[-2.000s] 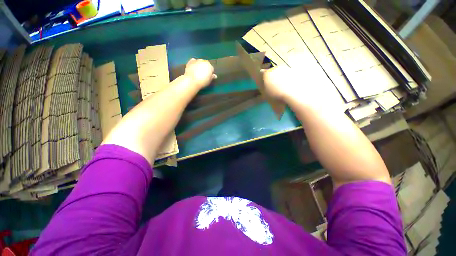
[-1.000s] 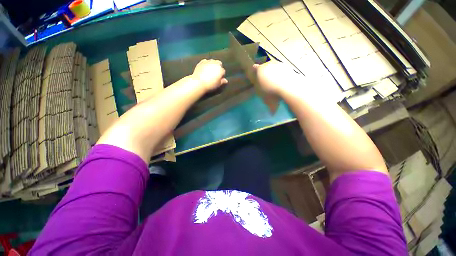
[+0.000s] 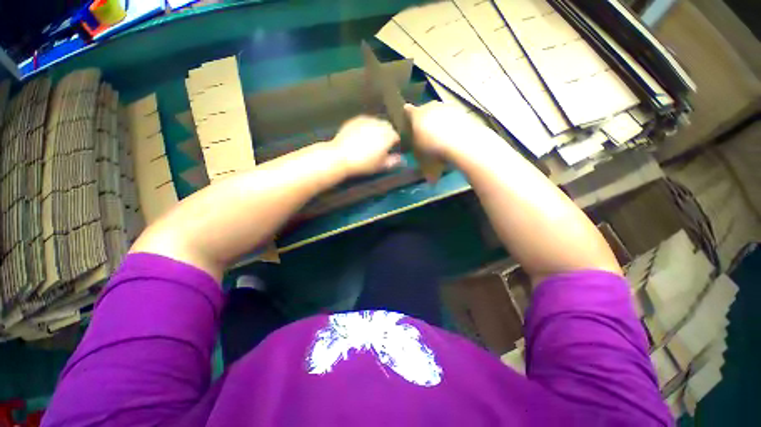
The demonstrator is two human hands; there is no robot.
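Note:
Several long divider strips (image 3: 304,104) stand on edge on the green bench, running left to right. A cross partition (image 3: 385,87) stands across them near their right ends. My right hand (image 3: 430,129) grips this cross partition from its right side. My left hand (image 3: 367,146) is just left of it, over the long strips, with fingers curled and slightly blurred; whether it holds a strip cannot be told. A small stack of short divider strips (image 3: 221,117) lies over the left part of the long strips, partly under my left forearm.
The ridged left stack (image 3: 71,183) fills the bench's left end. The fanned right pile (image 3: 517,67) lies at the back right. An open carton (image 3: 501,308) and more partitions (image 3: 688,308) are below the bench at right. A yellow-orange roll (image 3: 107,12) is at the back left.
My left hand has moved right and toward me, closer to the cross partition. My right hand stays on that partition. The whole view has shifted a little.

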